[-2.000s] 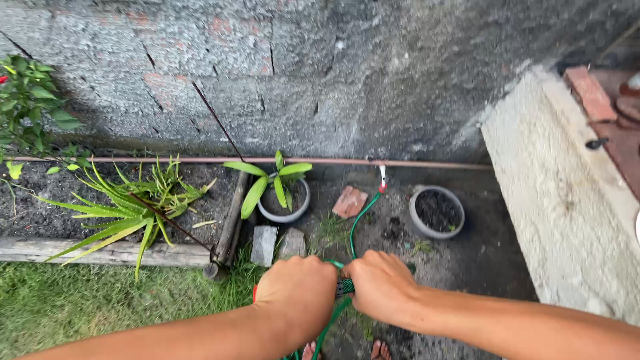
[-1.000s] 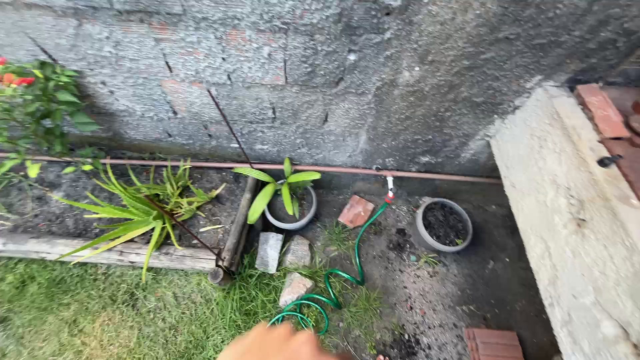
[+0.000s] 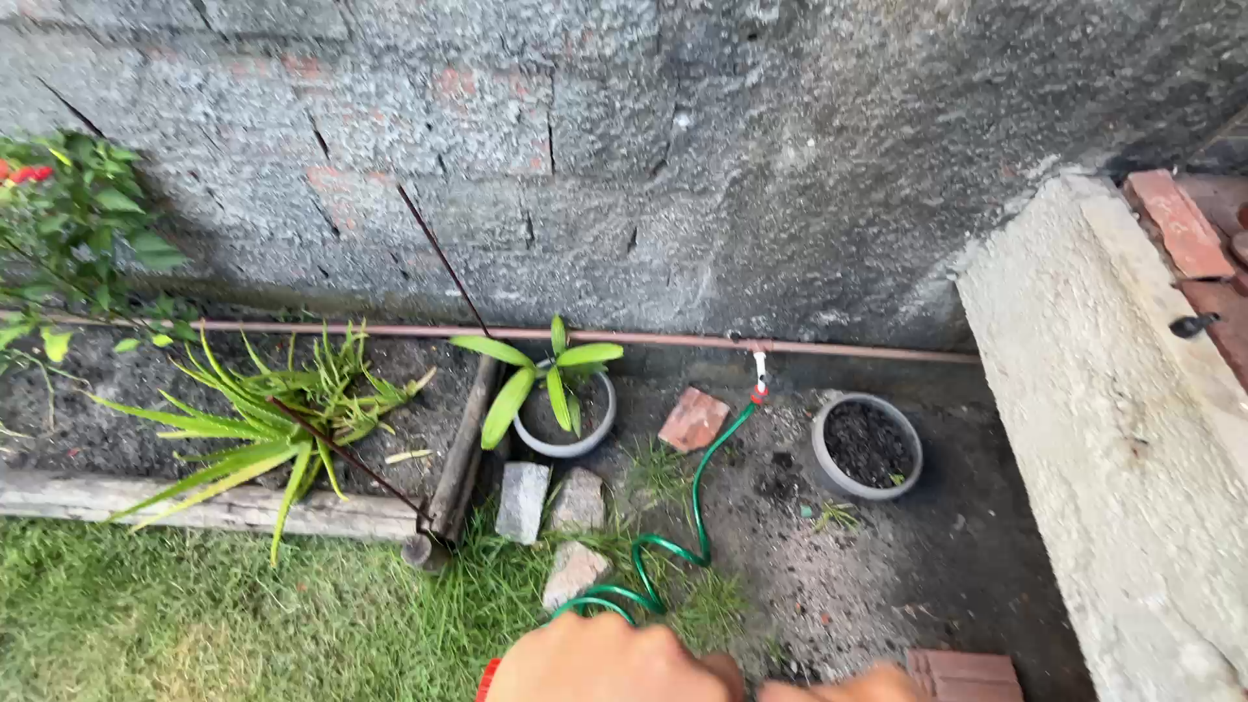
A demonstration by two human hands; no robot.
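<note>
The back of my left hand point(image 3: 609, 665) shows at the bottom edge, knuckles bent and fingers curled out of sight. A small red piece point(image 3: 488, 680) pokes out at its left side; what it belongs to is hidden. Just right of it, only the top of my right hand point(image 3: 848, 684) is in view, its fingers cut off by the frame. Whether either hand holds something cannot be seen. A green garden hose point(image 3: 700, 507) runs from a white tap point(image 3: 760, 369) with a red connector, loops over the grass and passes out of sight behind my left hand.
A rough wall point(image 3: 624, 224) with a pink pipe point(image 3: 673, 339) stands ahead. A potted plant point(image 3: 558, 390), stones point(image 3: 523, 502) and a soil-filled pot point(image 3: 868, 447) lie before it. Left is a timber-edged bed point(image 3: 322, 517) with aloe; right, a pale low wall point(image 3: 1072, 409) and bricks point(image 3: 965, 675).
Two seconds ago both hands were together at the green hose in mid-view; now they show only at the bottom edge. My right hand, not seen one second ago, is partly back in view.
</note>
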